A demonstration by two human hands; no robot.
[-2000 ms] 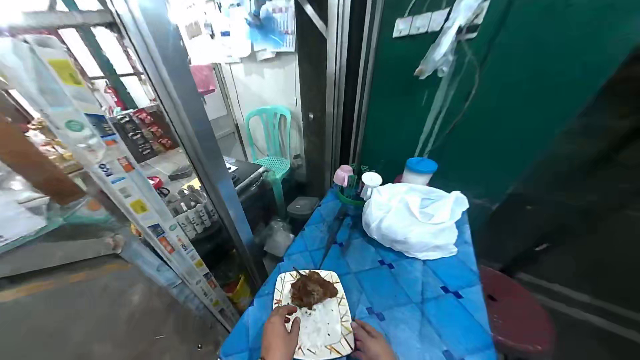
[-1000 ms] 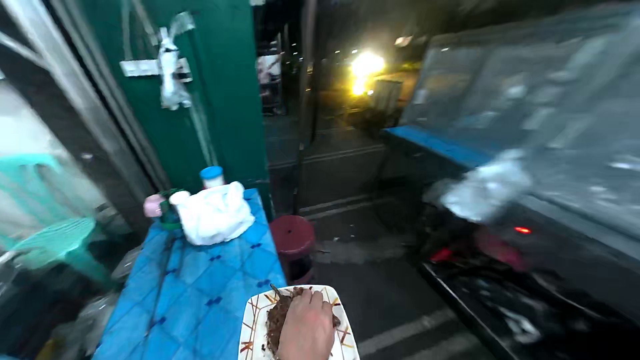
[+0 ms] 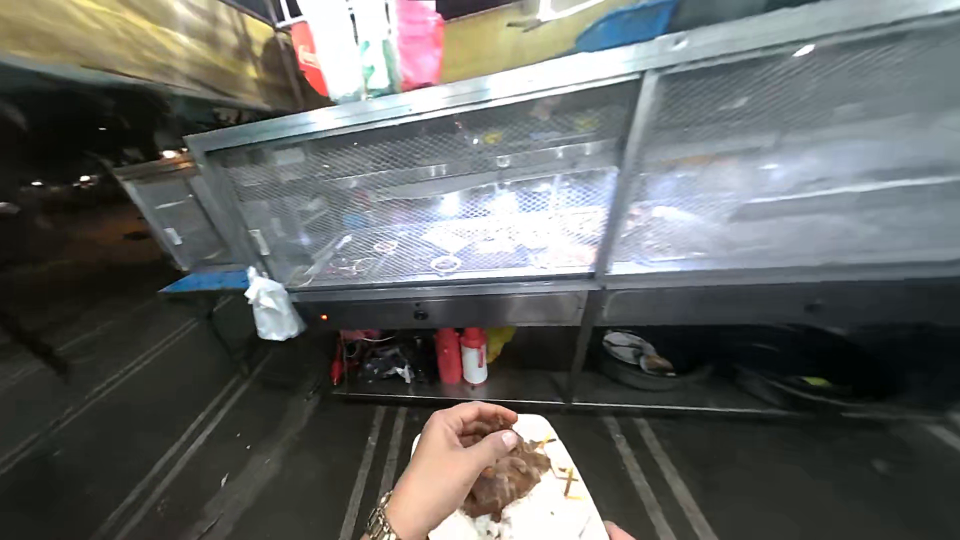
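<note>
My left hand (image 3: 450, 465), with a metal-banded watch (image 3: 382, 517) at the wrist, curls over a piece of brown cooked meat (image 3: 506, 487); its thumb and fingers stand apart at the top, and whether they grip the meat is hidden. White rice (image 3: 487, 525) shows below the meat. Both lie on a white plate with a line pattern (image 3: 574, 506), at the bottom of the view. Only a small part of my right hand (image 3: 618, 532) shows, against the plate's lower right edge.
Across the tiled floor (image 3: 300, 465) stands a metal food stall with mesh panels (image 3: 420, 217). A white plastic bag (image 3: 272, 307) hangs at its left. Red and white flasks (image 3: 474, 356) and basins (image 3: 645, 367) sit on its lower shelf.
The view has swung far right, from the blue-covered table to the stall. The plate, over that table two seconds ago, is now above the floor. My left hand remains over the meat.
</note>
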